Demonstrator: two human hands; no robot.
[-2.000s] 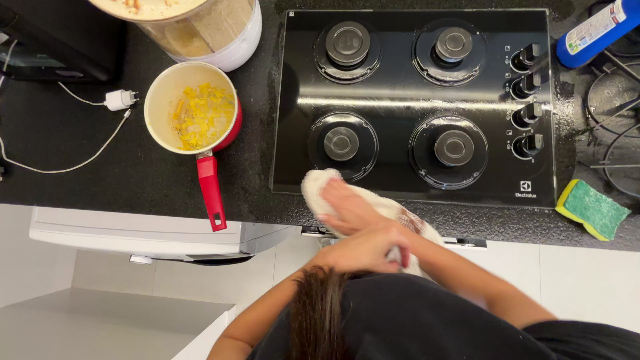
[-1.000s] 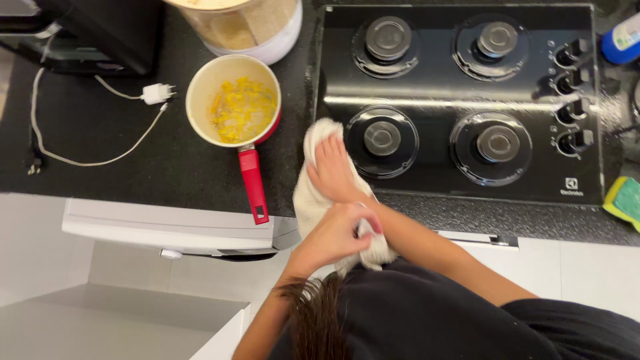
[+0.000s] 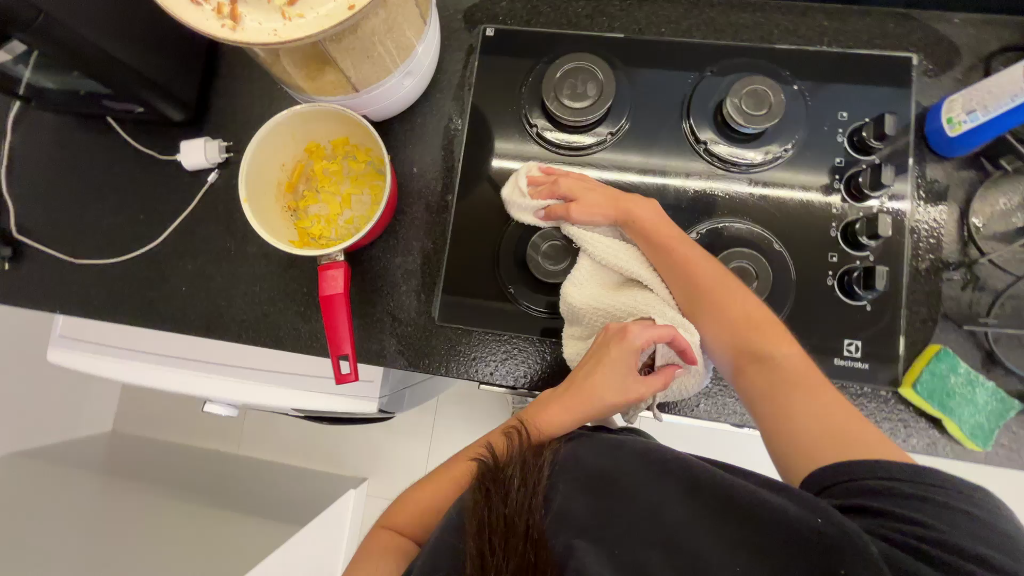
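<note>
My right hand presses one end of a cream cloth onto the black glass Electrolux cooktop, between the two left burners. The cloth trails down over the cooktop's front edge. At its lower part, near the counter edge, my left hand pinches the cloth, thumb and forefinger curled towards each other. Burner caps stand on the cooktop without grates, and control knobs line its right side. Part of the lower left burner is hidden by the cloth.
Left of the cooktop, a red saucepan holds yellow bits, its handle over the counter edge. Behind it stands a clear container with a white base. A white charger lies farther left. At right are a green-yellow sponge, a blue bottle and metal grates.
My right hand has moved with the cloth from the cooktop's front left edge up and inward, between the left burners. My left hand remains at the cloth's lower part.
</note>
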